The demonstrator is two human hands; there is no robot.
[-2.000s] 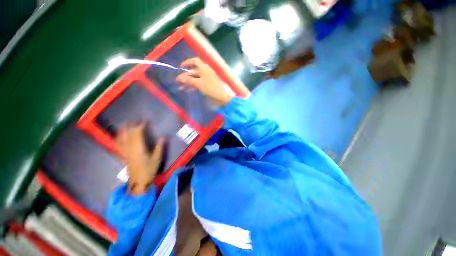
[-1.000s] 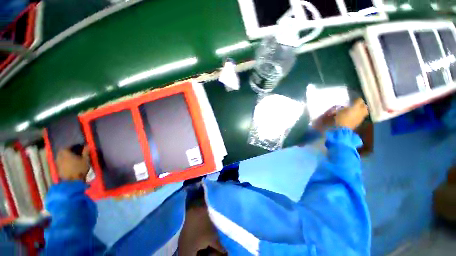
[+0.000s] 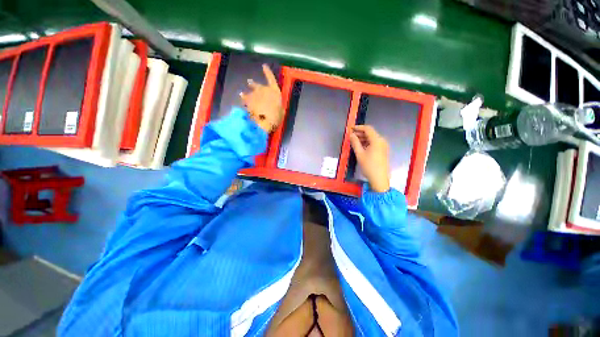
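Note:
A red foam tray (image 3: pixel 350 86) lies in front of me with three grey display panels (image 3: pixel 314 129) in its pockets, backs up. White code labels show at the lower corners of some panels. My left hand (image 3: pixel 264 104) is over the left panel, fingers spread, with nothing visible in it. My right hand (image 3: pixel 372 156) is at the divider between the middle and right panels, fingers bent close together. Whether it holds anything cannot be made out. It partly covers the right panel.
A tray stack (image 3: pixel 99 92) stands at the left. To the right are crumpled clear plastic with a white round item (image 3: pixel 472 183), a large plastic bottle (image 3: pixel 526 126) and another tray stack (image 3: pixel 579 191). A white tray (image 3: pixel 516 60) lies on the green conveyor (image 3: pixel 368 33). A red stool (image 3: pixel 43 193) is lower left.
My right hand has come back from the white item at the right to the red tray. My left hand has opened over the left panel. The view has turned and shifted, showing more of the left stack.

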